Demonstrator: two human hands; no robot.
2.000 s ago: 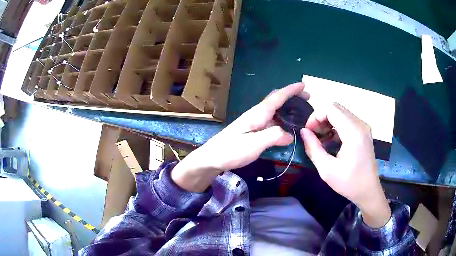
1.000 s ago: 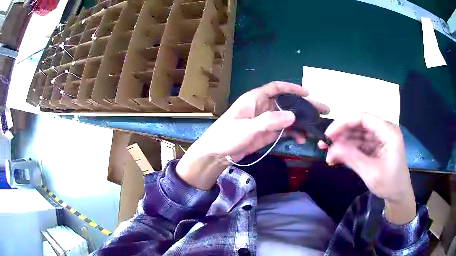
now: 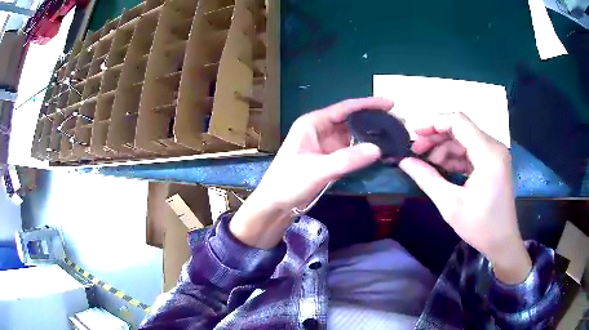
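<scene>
My left hand holds a round black speaker above the bench's front edge, thumb on its near rim and fingers behind it. A pale lead wire runs down from it beside my left wrist. My right hand has its thumb and fingertips at the speaker's right rim, pinching something thin and black there; its shape is hard to tell against the speaker. The white sheet lies flat on the green mat behind my hands.
A cardboard divider tray stands at left, with pale wires in its far-left cells. A dark sheet lies at right, and a narrow white piece at the upper right. Brown cardboard pieces are below the bench edge.
Over the last second my right hand has moved in from the right to the speaker's rim. My left hand keeps hold of the speaker. The whole view has shifted somewhat.
</scene>
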